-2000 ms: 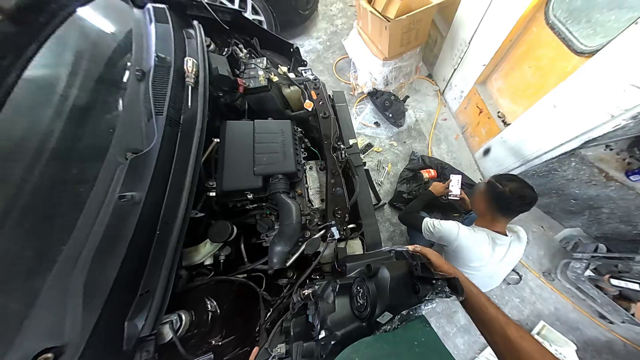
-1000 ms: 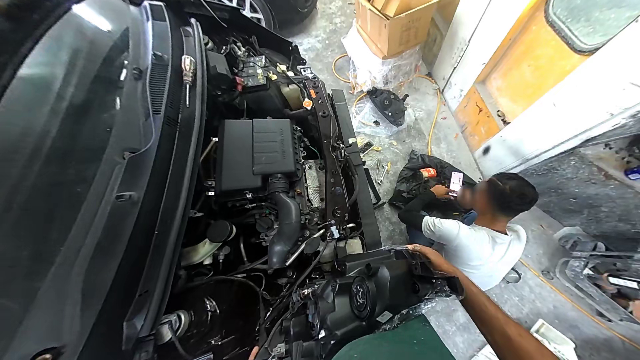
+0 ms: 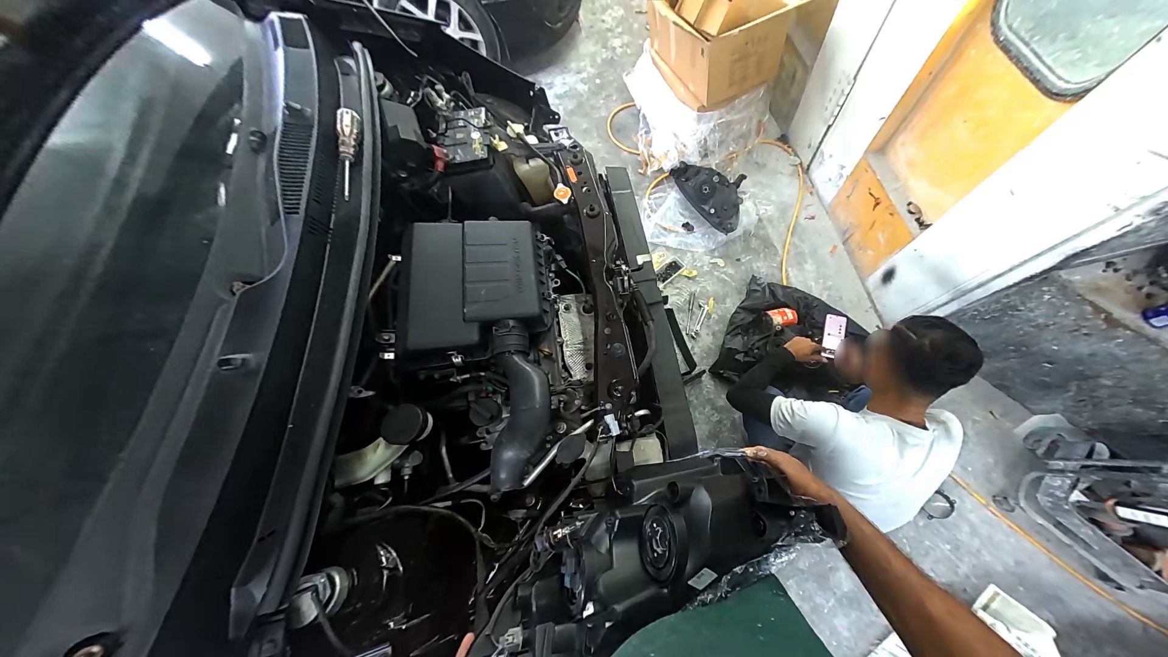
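Observation:
My right hand (image 3: 777, 464) grips the upper right edge of a black plastic headlight assembly (image 3: 698, 525), seen from its back side. The assembly lies at the front corner of the engine bay, above my green shirt. Only a fingertip of my left hand (image 3: 466, 644) shows at the bottom edge, left of the assembly; the rest is hidden. Wires and a connector (image 3: 610, 425) run close to the assembly's upper left. Beyond it are a black air filter housing (image 3: 465, 287) and a ribbed intake hose (image 3: 522, 411).
A screwdriver (image 3: 347, 146) lies on the cowl by the windshield. A person (image 3: 867, 429) sits on the floor at right, holding a phone (image 3: 834, 336). Past the front beam (image 3: 650, 319) are hand tools (image 3: 699, 315), another black headlight assembly (image 3: 707, 196), a cardboard box (image 3: 721, 55) and an orange hose (image 3: 792, 219).

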